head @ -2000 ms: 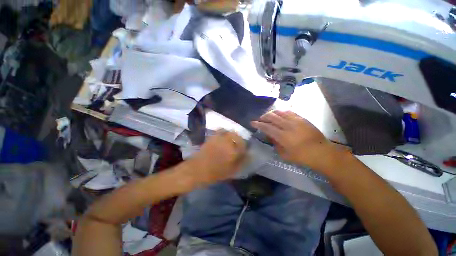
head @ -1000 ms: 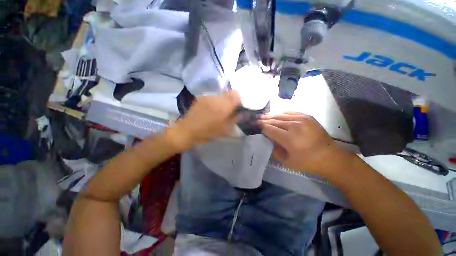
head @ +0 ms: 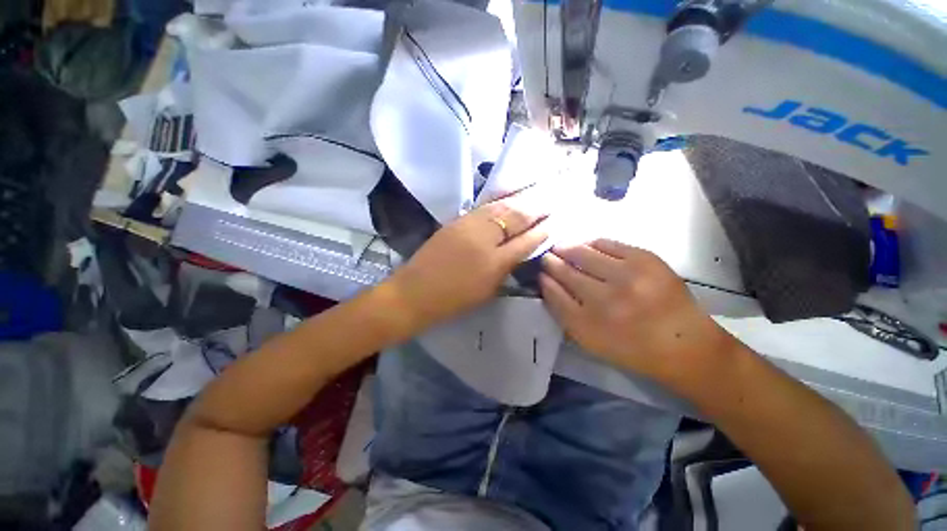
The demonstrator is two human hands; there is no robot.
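Observation:
A joined workpiece with a pale face (head: 441, 99) lies left of the needle. A pale panel (head: 498, 347) with two short dark marks hangs over the table's front edge towards the lap. My left hand (head: 483, 244), with a ring, presses the fabric just in front of the presser foot (head: 566, 130). My right hand (head: 613, 296) lies beside it, fingertips on a dark piece (head: 528, 272) between the hands. Bright lamp glare hides the fabric edge at the needle.
The white sewing machine (head: 810, 78) stands behind. A dark mesh-like panel (head: 784, 228), snips (head: 898, 332) and a blue tube (head: 884, 252) lie at right. Pale fabric (head: 291, 93) is heaped at left. A ruler strip (head: 280, 249) runs along the front edge. A red crate (head: 327, 415) stands below.
The pale joined piece now lies spread left of the needle. My left hand has moved up and right, closer to the foot. The pale panel has come to hang over the front edge.

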